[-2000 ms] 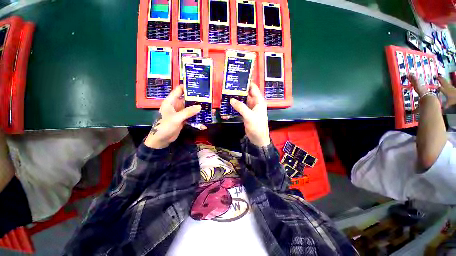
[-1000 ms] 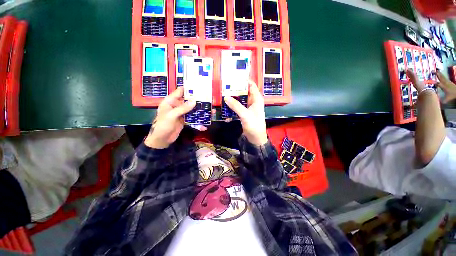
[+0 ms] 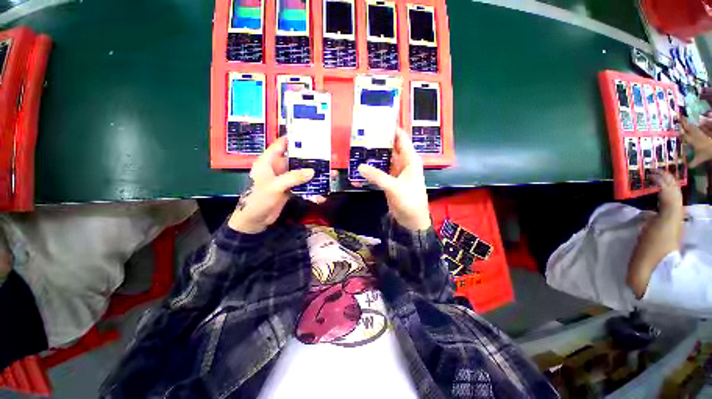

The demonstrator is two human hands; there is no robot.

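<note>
My left hand [image 3: 269,185] holds a keypad phone [image 3: 309,140] upright, its thumb on the dark keypad. My right hand [image 3: 401,181] holds a second keypad phone [image 3: 375,125], its thumb also on the keys. Both screens are white with dark blue blocks. The phones are above the near edge of a red phone tray [image 3: 332,160]. The tray's back row holds several phones, two with coloured screens and the others dark. In its front row, one phone [image 3: 247,113] has a cyan screen, one is partly hidden behind the left-hand phone, and one [image 3: 426,117] is dark.
The tray lies on a green bench [image 3: 531,117]. Red trays [image 3: 33,125] stand at the far left. At right, a person's hands [image 3: 691,144] are at another phone tray [image 3: 618,160]. A red bin [image 3: 496,273] with loose dark pieces is below the bench, right of my lap.
Both held screens went from dark with text to white with blue blocks, and the blocks then changed. Two back-row tray screens changed colours. The person's hands at right moved over their tray.
</note>
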